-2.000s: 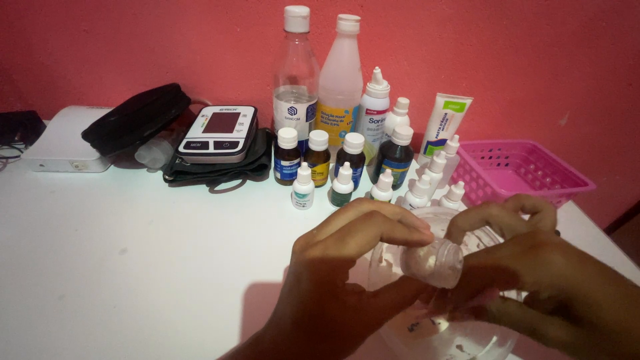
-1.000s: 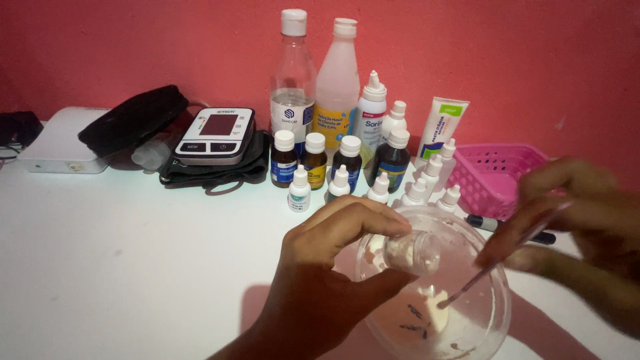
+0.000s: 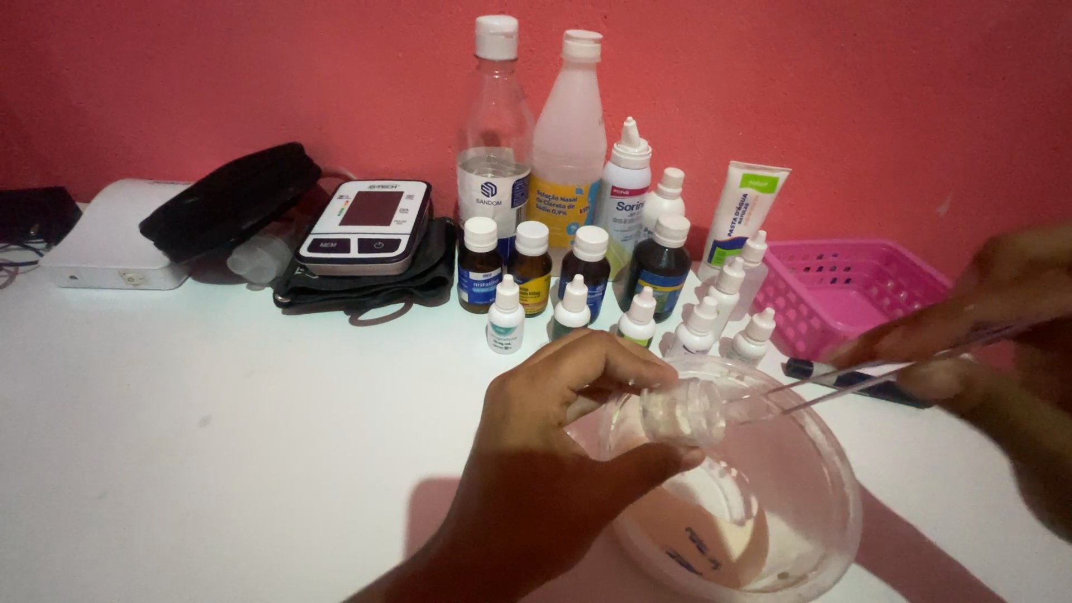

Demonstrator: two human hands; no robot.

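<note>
My left hand [image 3: 553, 444] holds a small clear jar [image 3: 685, 410] on its side between thumb and fingers, its mouth facing right. The jar is above a round clear plastic tub [image 3: 842, 536] that has small dark marks and bits at its bottom. At the right, my right hand [image 3: 963, 343], partly blurred, grips thin metal tweezers [image 3: 871, 377]. Their tips point left, close to the jar's mouth; whether they hold anything I cannot tell.
Behind the tub stand several dropper bottles [image 3: 506, 318], brown bottles [image 3: 480, 268], two tall bottles [image 3: 569, 142] and a tube [image 3: 741, 209]. A pink basket [image 3: 837, 327] and a black marker [image 3: 871, 389] lie to the right, a blood pressure monitor [image 3: 368, 226] and a white device [image 3: 126, 243] to the left.
Two seconds ago both hands were together at the jar. My right hand then moved apart with a thin tool low in the tub; now the tweezers are up by the jar's mouth.
</note>
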